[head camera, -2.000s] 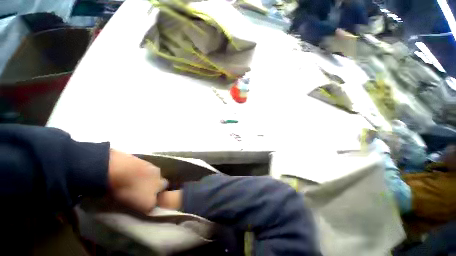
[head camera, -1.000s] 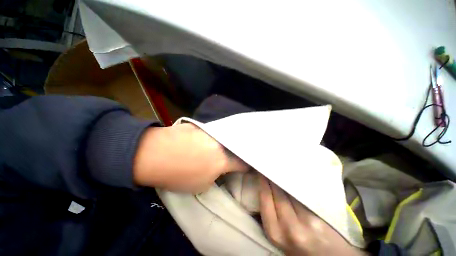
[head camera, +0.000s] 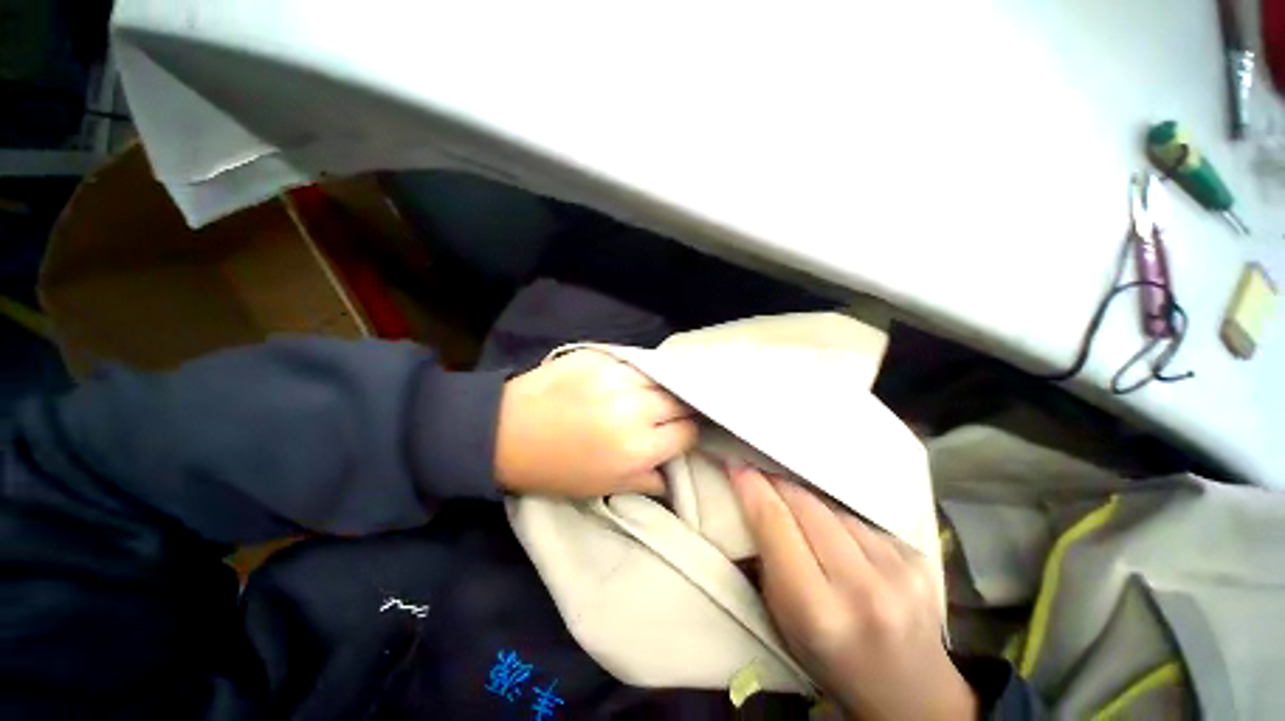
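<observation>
A cream-beige handbag lies on the wearer's dark-clothed lap with its mouth open. My left hand reaches into the mouth from the left, its fingers closed on the bunched beige lining. My right hand is inside the mouth from the lower right, its fingers against the same lining; part of it lies under the bag's upper panel. The fingertips of both hands are partly hidden by cloth. A small yellowish tab shows at the bag's lower edge.
The white table crosses the upper part. At its right lie pink-purple thread snips with black cord, a green-handled tool, a pale yellow block and a brush-like tool. A brown cardboard box stands left; grey-beige panels with yellow edges lie right.
The view has turned from the wide table to the lap. Since one second ago the bag and hands appear a little farther off, and more of the table tools shows. Both hands stay in the bag.
</observation>
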